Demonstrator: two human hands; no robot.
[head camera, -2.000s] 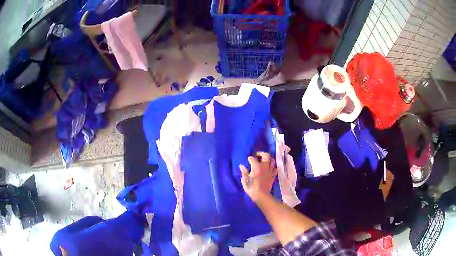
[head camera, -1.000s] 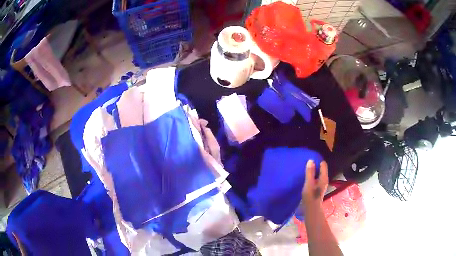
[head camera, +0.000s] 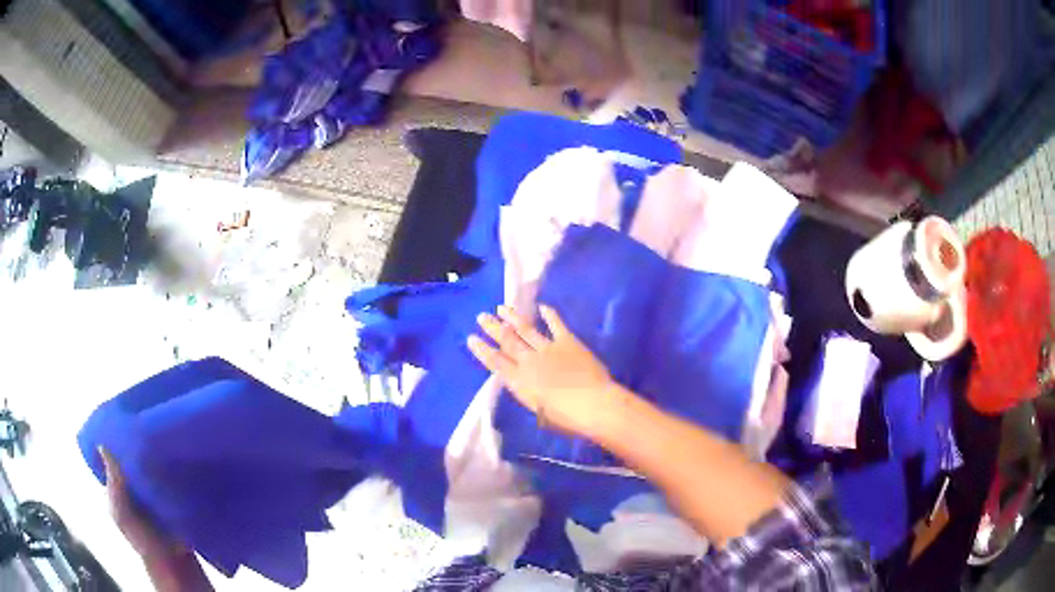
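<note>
A stack of royal blue cut pieces lies on the black-covered table, layered with white and pale pink pieces. My right hand is over the left part of the stack, palm down with fingers spread, holding nothing that I can see. My left hand is at the lower left, partly hidden behind a large blue cut piece that it holds up off the table's left side. Whether my right fingers touch the cloth cannot be told.
A white mug-like container stands at the right beside a red plastic bag. Small white pieces and small blue pieces lie nearby, with a tan card. A blue crate and heaped garments are behind.
The view has swung left. My right hand has moved from a blue piece at the table's right to the main stack. That piece now lies at the right. My left hand has come into clearer view.
</note>
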